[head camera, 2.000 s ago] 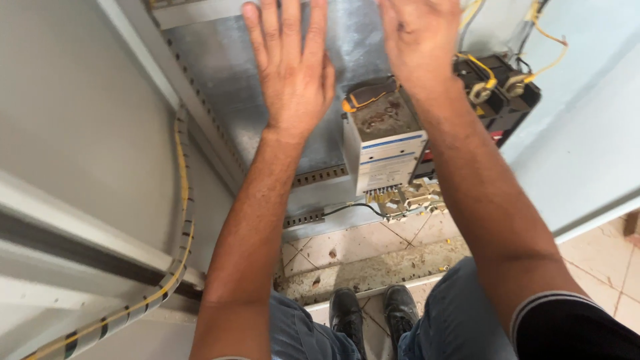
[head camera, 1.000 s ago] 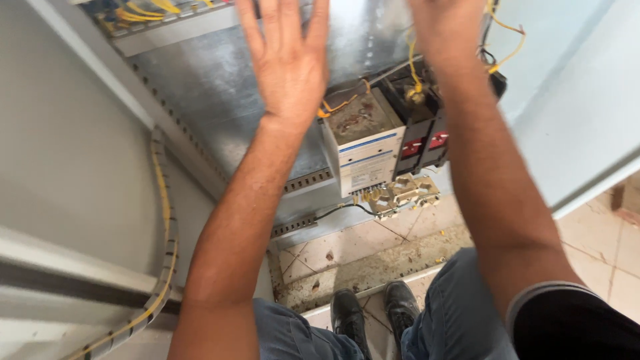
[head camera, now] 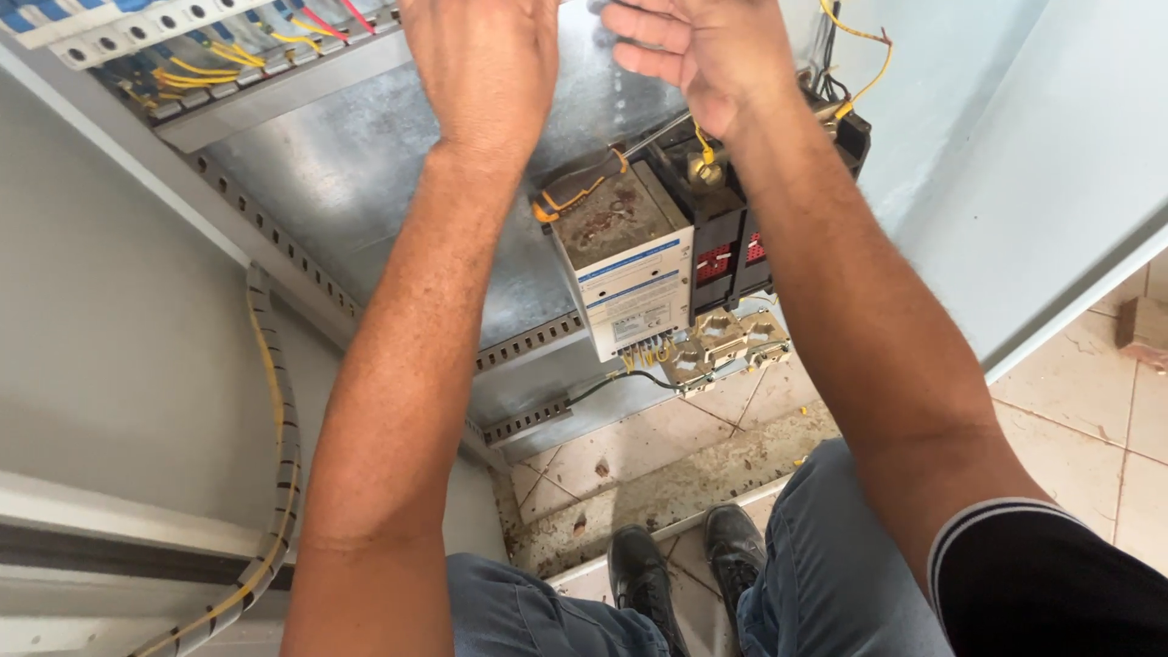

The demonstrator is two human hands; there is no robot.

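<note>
My left hand [head camera: 484, 73] is raised at the top of the view in front of a bare metal mounting plate [head camera: 365, 182]; its fingers are cut off by the top edge. To its right my right hand [head camera: 703, 55] is raised, palm turned inward and fingers bent; whether it holds something is unclear. Below them, a screwdriver with a dark and orange handle [head camera: 579, 187] lies on top of a light grey electrical device [head camera: 634, 283], its shaft pointing up to the right. Black switchgear with red parts [head camera: 716, 260] and a yellow wire on a brass-coloured bolt [head camera: 705, 169] stand beside the device.
Blue and white breakers [head camera: 137, 32] with yellow and red wires fill the upper left. A spiral-wrapped cable [head camera: 285, 438] runs along the left door. Metal busbar clamps [head camera: 721, 336] sit below the device. A light blue panel [head camera: 1031, 173] stands at right, a brick piece [head camera: 1143, 330] on the tiled floor.
The breakers and their wires have come more into view at the upper left as the view shifted. My right hand now shows its palm side, with the fingers bent toward the left hand.
</note>
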